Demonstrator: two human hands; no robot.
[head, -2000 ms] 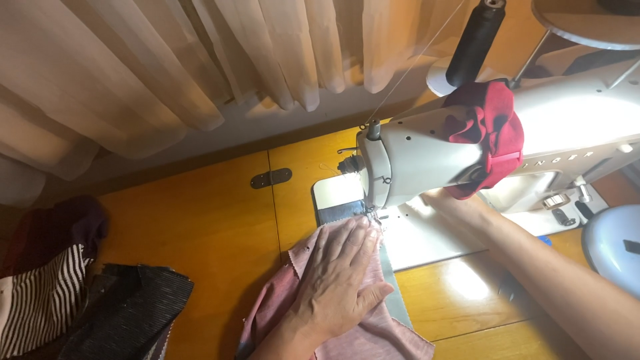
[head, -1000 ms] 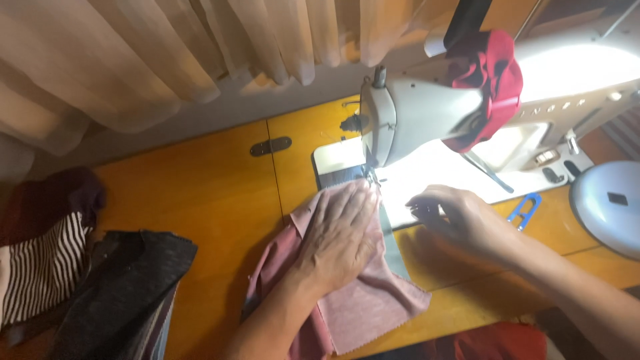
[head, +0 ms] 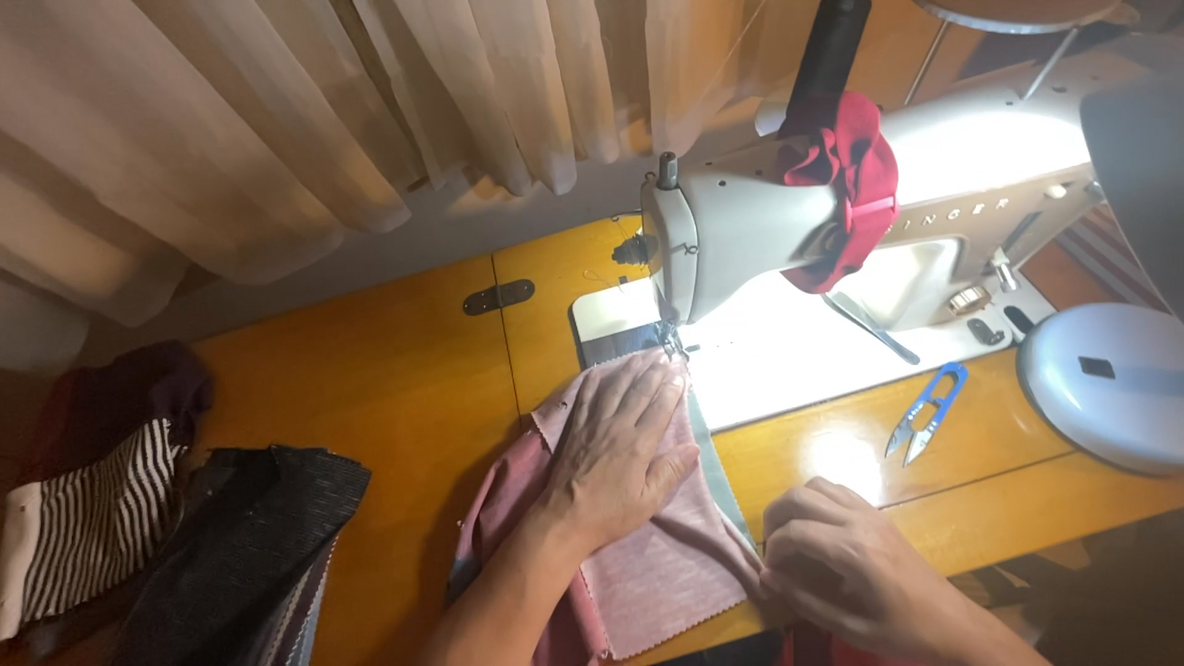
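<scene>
Pink knit fabric (head: 666,564) with pinked edges lies on the wooden sewing table, its top edge at the presser foot (head: 671,342) of a Singer sewing machine (head: 758,222). My left hand (head: 620,444) rests flat on the fabric just below the foot, fingers toward the needle. At the fabric's lower right corner, my right hand (head: 823,555) pinches the edge between closed fingers. A grey-green strip (head: 717,472) shows along the fabric's right side. Blue thread snips (head: 928,412) lie on the table above my right hand. The needle tip is hidden in glare and by the foot.
Black fabric (head: 240,546), a striped black-and-white piece (head: 92,518) and dark red cloth (head: 139,398) lie at left. A red scrunchie (head: 856,194) wraps the machine arm. A round pale blue case (head: 1110,388) sits at right. Curtains (head: 277,120) hang behind; a thread cone (head: 828,55) stands beyond the arm.
My right hand was behind the machine head, then above the table beside the bed; now it is lower, at the fabric's corner. The snips, partly hidden before, show fully. My left hand has stayed on the fabric.
</scene>
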